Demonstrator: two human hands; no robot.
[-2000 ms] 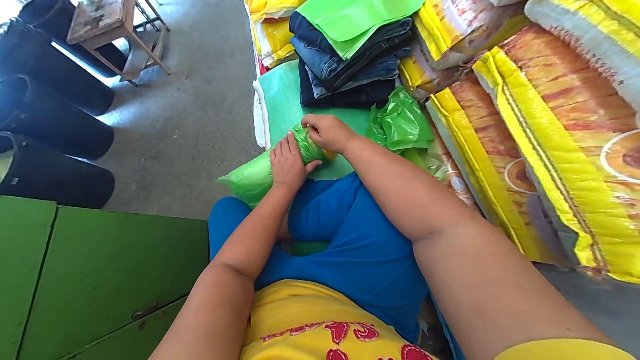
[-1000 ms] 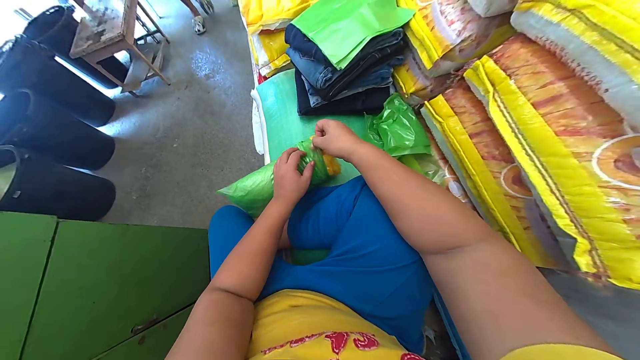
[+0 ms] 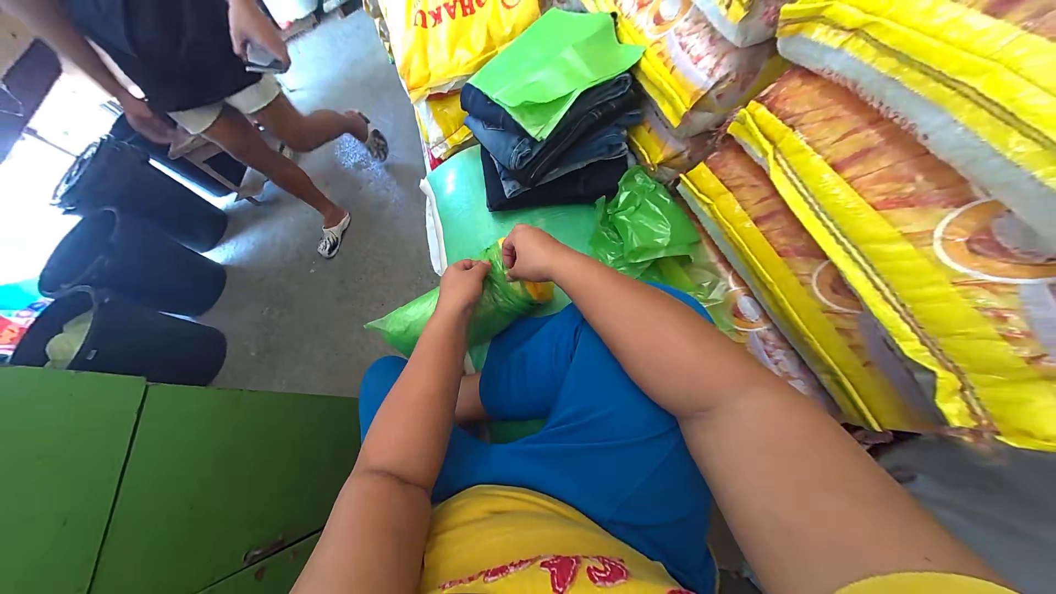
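Note:
A green plastic bag [image 3: 493, 312], with something yellow-orange showing at its right end, lies at an angle by my knees. My left hand [image 3: 464, 287] pinches the plastic near the middle of its upper side. Close to its right, the fingertips of my right hand [image 3: 530, 254] are closed on the bag beside the yellow part. Just beyond, folded jeans [image 3: 549, 148] are stacked on a light green sack [image 3: 462, 206], topped by a flat bright green plastic sheet [image 3: 553, 66]. A crumpled green plastic bag [image 3: 648, 223] lies right of my right hand.
Full yellow and orange printed sacks [image 3: 874, 239] are piled along the right, with another yellow sack [image 3: 454, 41] beyond the jeans. A green wooden cabinet [image 3: 223, 470] stands at lower left. Black bins [image 3: 136, 268] line the left side. A person [image 3: 264, 132] in sandals walks there, holding a phone-like object.
A person has come into view at the upper left. My left hand, earlier spread on the green bag, now pinches its plastic near my right hand. The bag stays across my knees.

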